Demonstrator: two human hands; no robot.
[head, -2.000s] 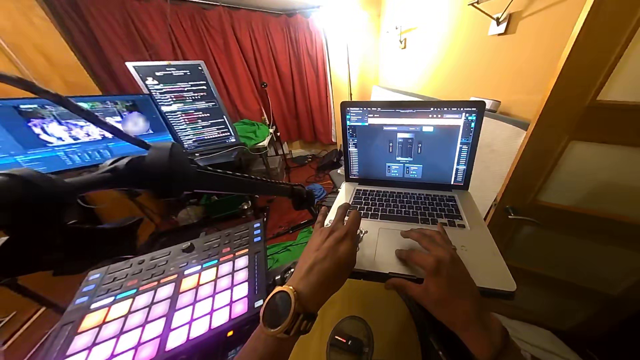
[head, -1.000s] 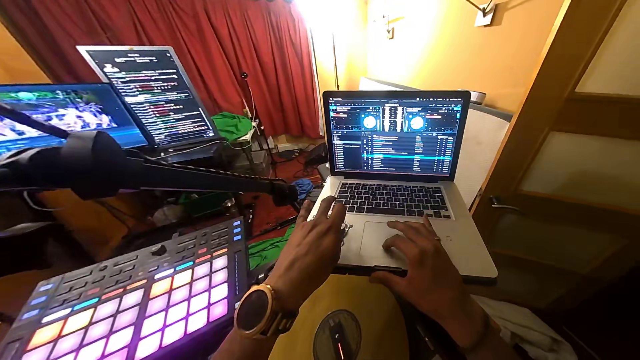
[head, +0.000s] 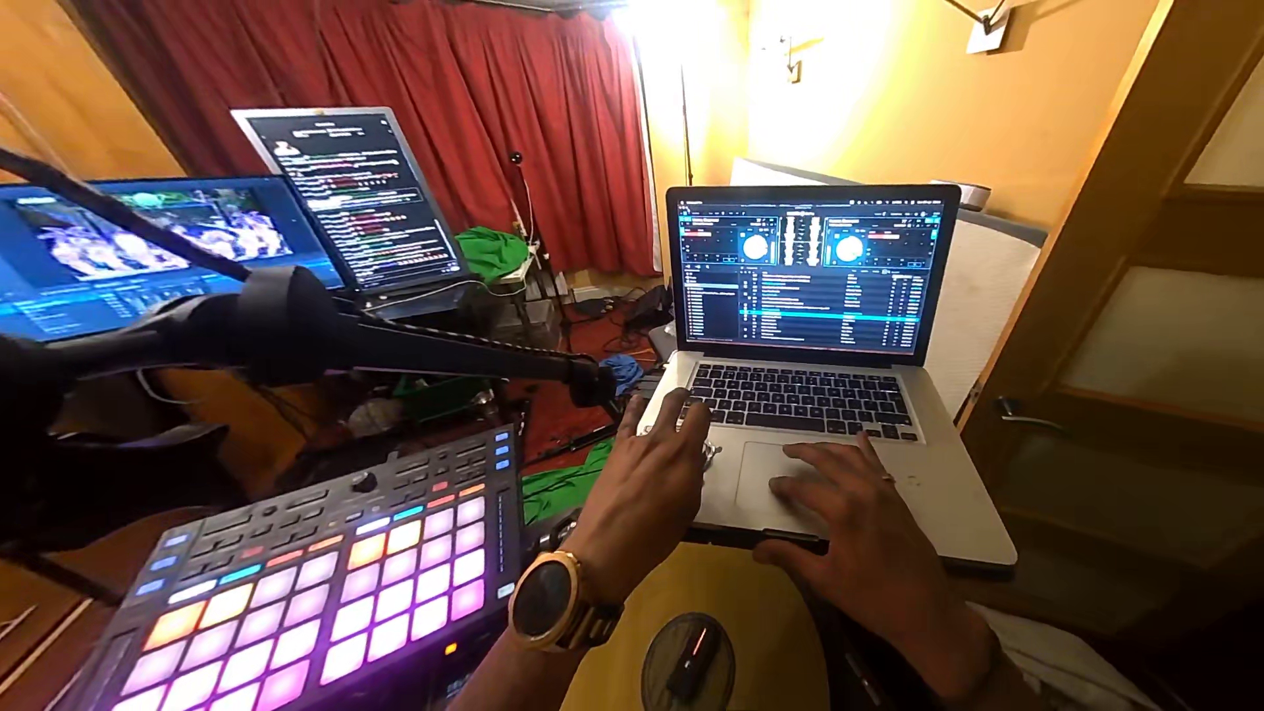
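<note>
A silver laptop [head: 948, 474] stands open in front of me, its screen [head: 805, 286] showing DJ software with two round decks above a track list. My left hand [head: 652, 469] rests at the left edge of its keyboard [head: 800, 395], fingers spread and holding nothing. Over the trackpad [head: 765, 474] lies my right hand [head: 854, 523], fingertips on its right part, thumb by the laptop's front edge. A gold-coloured wristwatch [head: 546, 599] is on my left wrist. To the left of that wrist is a pad controller [head: 326, 523] with lit pink, white and orange pads.
A black boom arm [head: 444, 351] crosses from the left towards the laptop. Behind it stand a monitor [head: 148, 247] and a tilted screen [head: 355, 197] with text. Green cloth [head: 494, 252] and cables lie further back. A door with a metal handle [head: 1027, 415] is at right.
The laptop screen has changed from a window with a dark panel to the two decks and track list. Both hands have stayed at the laptop, with small finger movements.
</note>
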